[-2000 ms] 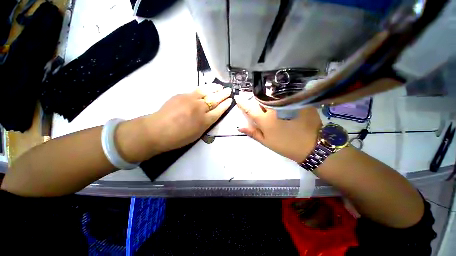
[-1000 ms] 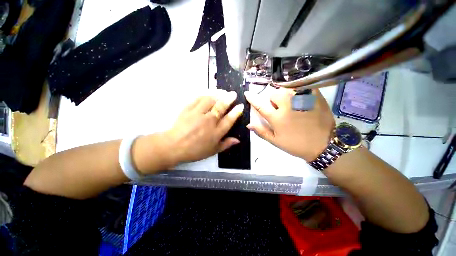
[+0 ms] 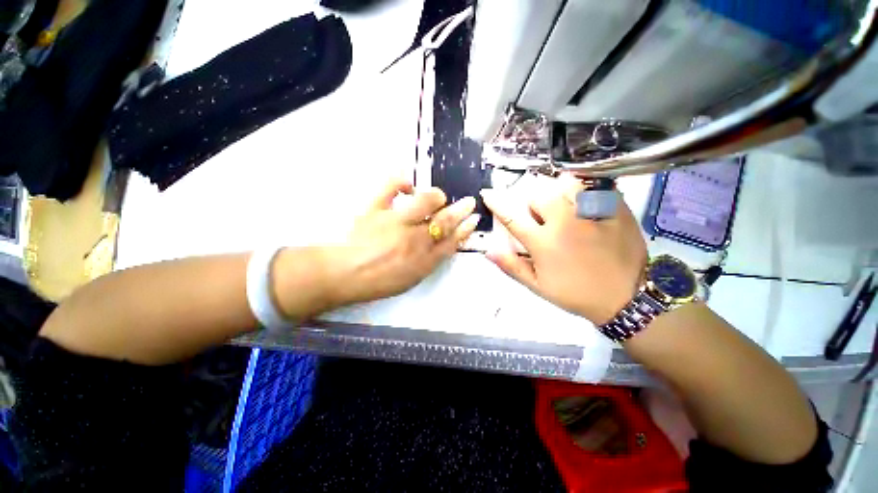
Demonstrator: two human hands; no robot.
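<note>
A black speckled fabric piece (image 3: 452, 144) lies under and behind the presser foot area (image 3: 520, 135) of the white sewing machine (image 3: 597, 67). A thin white band (image 3: 449, 29) loops over its far part. My left hand (image 3: 409, 241) presses the near end of the piece with its fingertips, left of the needle. My right hand (image 3: 568, 241) lies flat at the piece's right edge, just in front of the presser foot. The fingertips of both hands nearly meet. The needle itself cannot be made out.
A stack of black speckled pieces (image 3: 231, 96) lies left. A dark bundle (image 3: 72, 106) is far left on a tan board (image 3: 63, 246). A lit phone (image 3: 695, 200) and dark snips (image 3: 852, 318) are right. Below are a blue basket (image 3: 274, 409) and red container (image 3: 606, 438).
The fabric piece has moved away from me under the machine; less of it shows at the near end. It had swung from slanted to straight before that. My hands remain close together at it.
</note>
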